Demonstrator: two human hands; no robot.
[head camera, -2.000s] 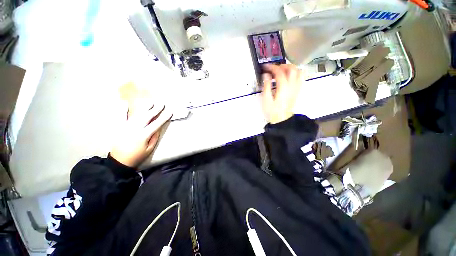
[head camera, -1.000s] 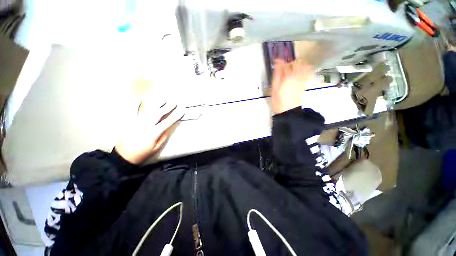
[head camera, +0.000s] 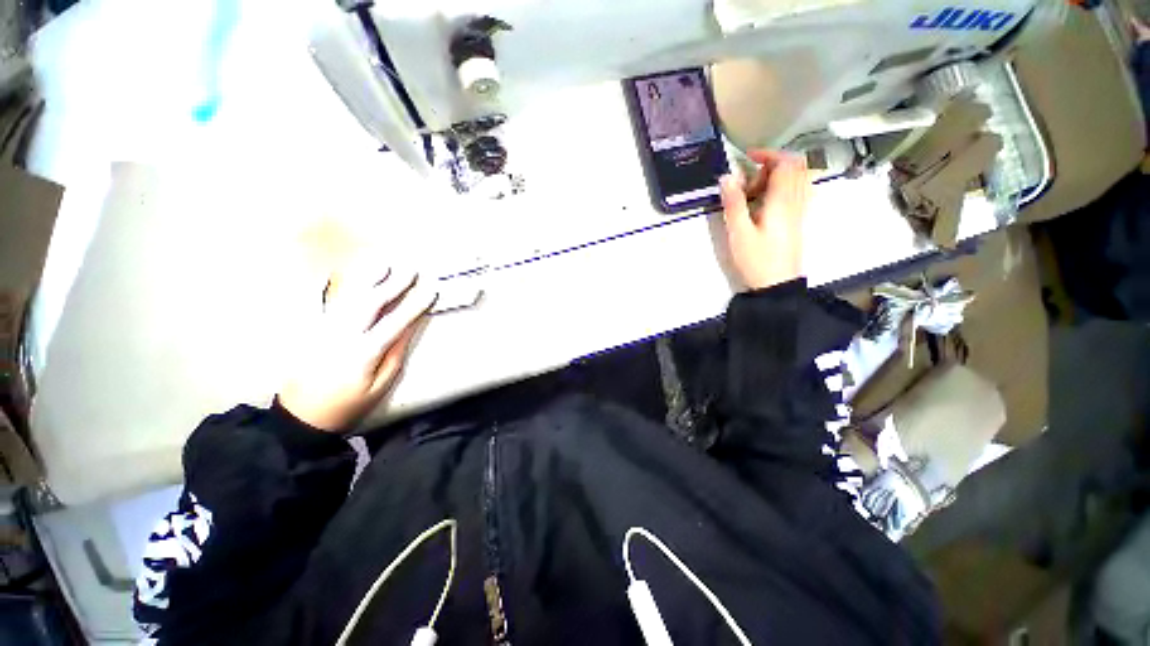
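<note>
A smartphone (head camera: 682, 136) with a lit screen lies on the machine bed, right of the needle area. My right hand (head camera: 767, 217) is at the phone's lower right edge, thumb and fingers apart, fingertips close to or touching it. My left hand (head camera: 360, 334) rests on pale cloth (head camera: 151, 328) at the table's front left, fingers spread a little and holding nothing visible. The cloth is washed out by the lamp and blends with the tabletop. The presser foot and needle area (head camera: 484, 154) is away from both hands.
The sewing machine arm (head camera: 580, 32) spans the top. Brown cut pieces (head camera: 946, 170) lie at its right end. A tied bundle (head camera: 927, 307) and a brown-beige roll (head camera: 946, 423) are below the right table edge. Brown panels (head camera: 25, 252) stand at the far left.
My right hand has moved from over the phone to its lower right side, uncovering the screen, which shows a different picture. My left hand stays in place. The camera view shifted and returned.
</note>
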